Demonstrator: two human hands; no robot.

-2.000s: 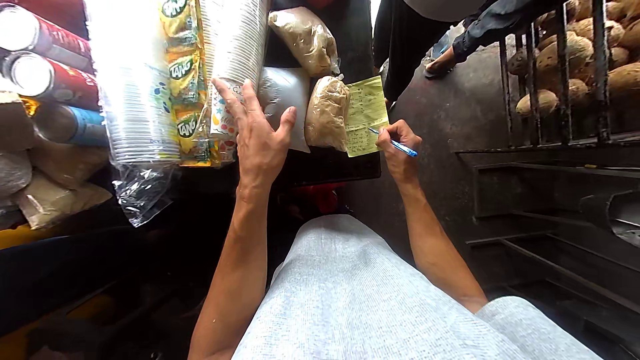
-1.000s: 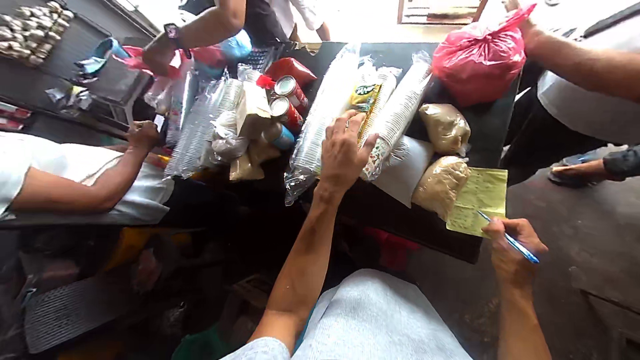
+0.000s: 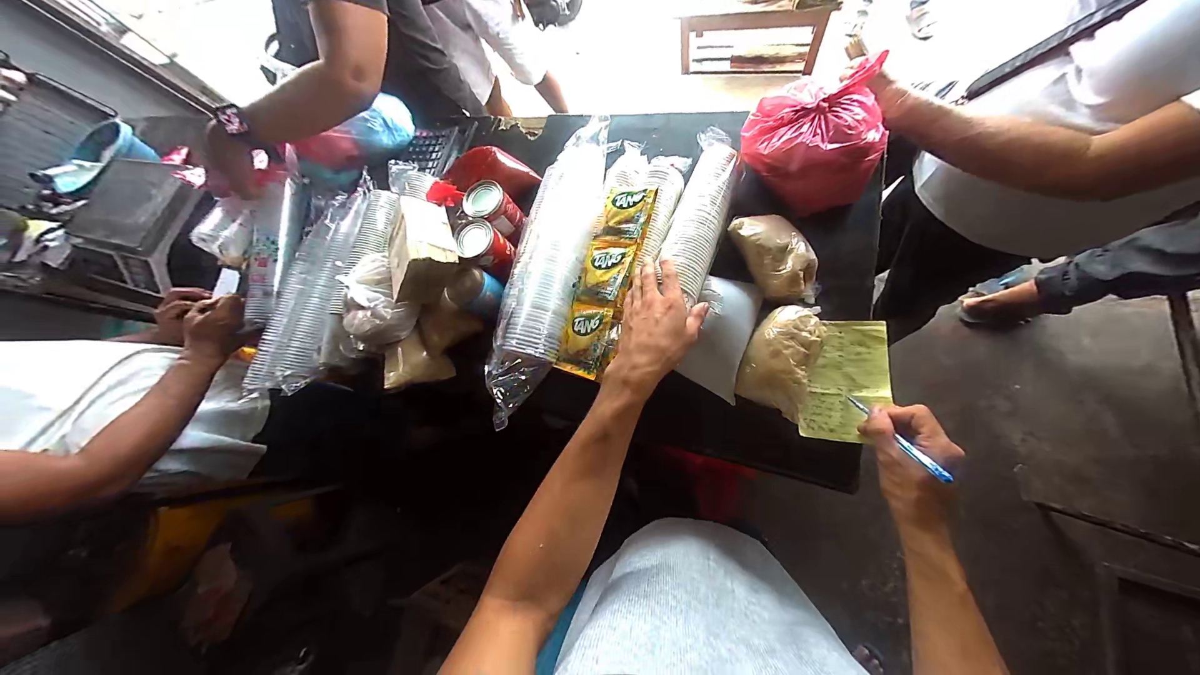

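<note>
My left hand [image 3: 654, 323] lies with spread fingers on the lower end of a plastic-wrapped stack of cups [image 3: 701, 220], beside a strip of yellow Tang sachets [image 3: 607, 272]. In my right hand [image 3: 909, 450] is a blue pen [image 3: 923, 457], its tip over a yellow sheet with handwriting [image 3: 848, 375] at the table's right edge. A bag of light brown powder [image 3: 780, 361] overlaps the sheet's left side, and a second brown bag [image 3: 776, 255] lies behind it. Between my left hand and these bags is a white packet [image 3: 727, 337].
A red plastic bag [image 3: 814, 141] is held by a person at the right. Further left on the dark table [image 3: 806, 459] lie a long sleeve of clear cups [image 3: 553, 253], red cans [image 3: 485, 246] and more wrapped cups [image 3: 319, 281]. Other people's arms reach in at the left.
The view has swung to the left and up since two seconds ago, bringing other people and the red bag into sight. My left hand stays on the wrapped goods and my right hand keeps the pen.
</note>
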